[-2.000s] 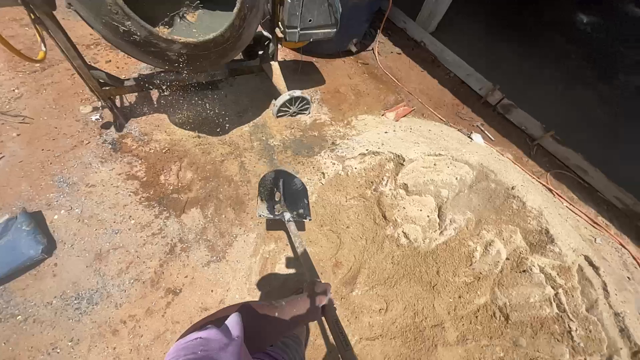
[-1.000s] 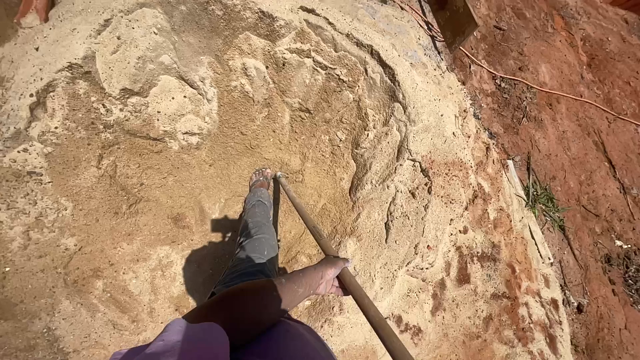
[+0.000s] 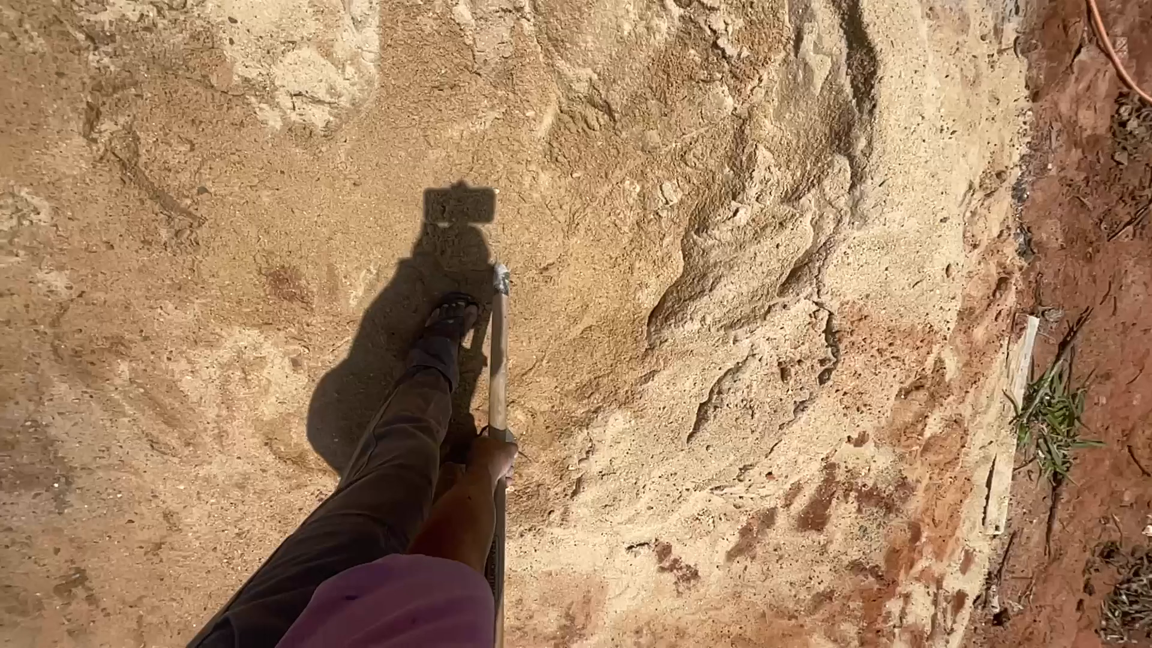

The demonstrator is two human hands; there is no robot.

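Note:
My left hand [image 3: 497,457] is closed around the wooden shaft [image 3: 498,360] of a shovel. The far end of the shaft, whitish at its tip, points away from me, just right of a sandaled foot [image 3: 454,315]. The shaft's near part runs down past the forearm and leaves the view at the bottom edge. No shovel blade can be made out. Under and around the foot lies tan sand [image 3: 576,270], with rough clumps and ridges to the right. My right hand is out of view.
Reddish soil [image 3: 1080,261] borders the sand on the right. A thin pale strip of wood [image 3: 1012,423] lies along that edge beside a grass tuft [image 3: 1053,418]. An orange cord [image 3: 1111,49] crosses the top right corner. A dark shadow [image 3: 369,387] falls left of the leg.
The view has swung far from the concrete mixer to the sand. The shovel blade seen two seconds ago is no longer visible. Since one second ago, the shaft has turned nearly upright in the picture.

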